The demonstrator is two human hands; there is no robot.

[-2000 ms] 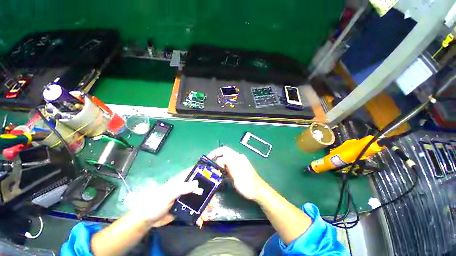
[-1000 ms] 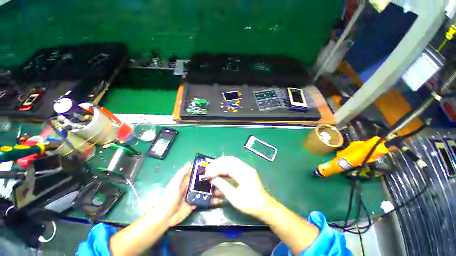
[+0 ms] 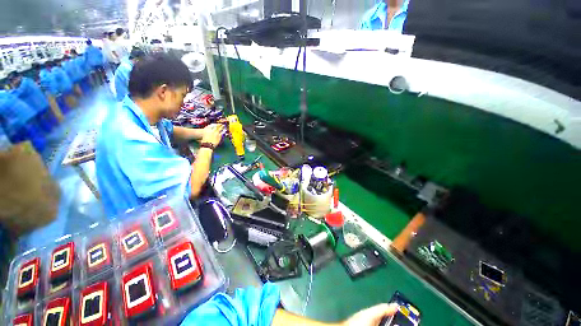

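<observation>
A dark phone housing with its LCD module (image 3: 402, 313) is at the bottom edge, right of centre, partly cut off. My left hand (image 3: 372, 315) holds it by its left side; the lower part of the hand is cut off by the picture's edge. My right hand is not in view. A black phone or shell (image 3: 363, 260) lies on the green bench above and left of my hand.
A clear tray of red-and-black devices (image 3: 121, 267) fills the lower left. A blue-coated person (image 3: 137, 146) sits at left. A solder spool (image 3: 316, 244), tool pot (image 3: 318, 194) and sample board (image 3: 468, 280) are on the bench.
The view has swung far to the left, bringing in the seated person and the device tray. The held housing now lies at the bottom edge, and my right hand has left the picture.
</observation>
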